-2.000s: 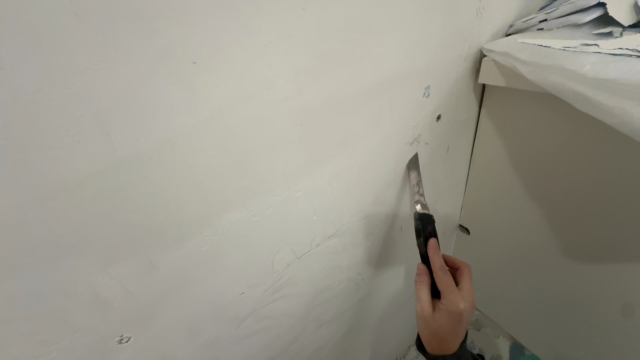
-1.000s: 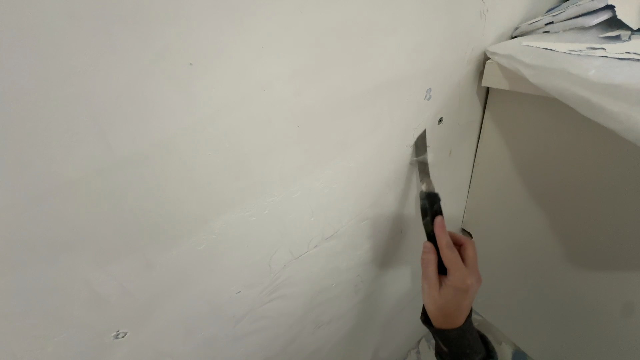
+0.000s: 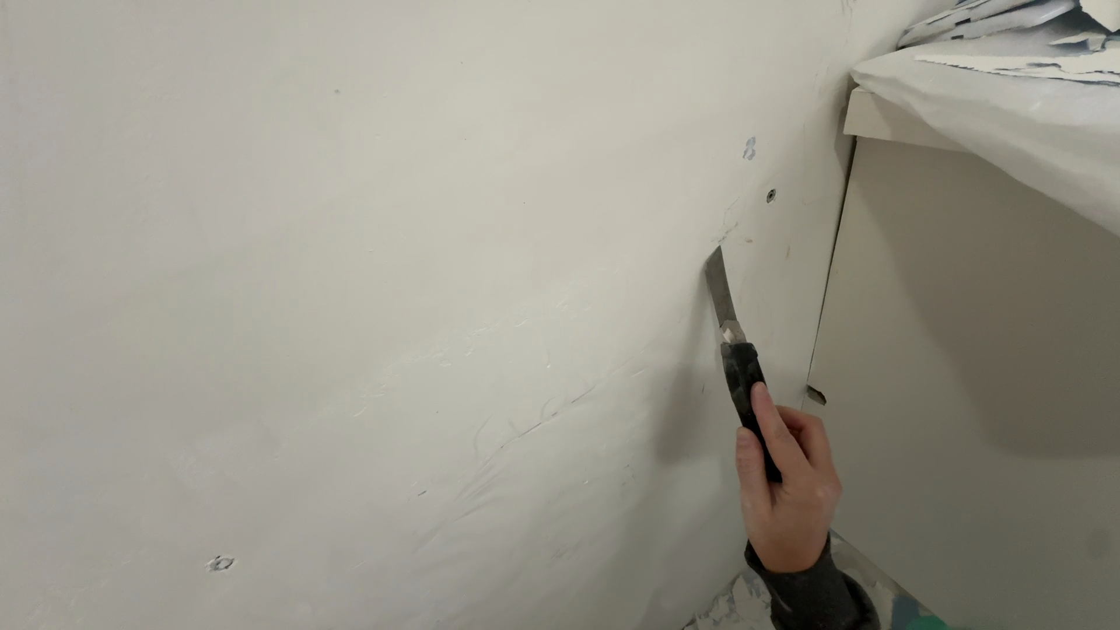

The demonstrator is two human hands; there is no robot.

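My right hand (image 3: 792, 486), in a dark sleeve, holds the black handle of a putty knife (image 3: 728, 306) with a metal blade. The blade's tip rests at or very near a white wall (image 3: 394, 219), just below a small cracked, scuffed patch (image 3: 726, 229). A screw hole (image 3: 771, 196) and a bluish mark (image 3: 749, 148) lie above and to the right of the blade. Down and to the left, a long thin crack (image 3: 560, 409) runs across the wall. My left hand is out of the frame.
A pale panel (image 3: 980, 350) meets the wall at the right, with a dark gap between them. White sheeting (image 3: 1006, 101) holding peeled flakes lies over its top edge. Loose scraps (image 3: 739, 604) lie at the bottom. Another damaged spot (image 3: 220, 563) marks the wall at lower left.
Between the two earlier frames my right hand and the knife moved up the wall; since then the blade has come back down a little, below the scuffed patch.
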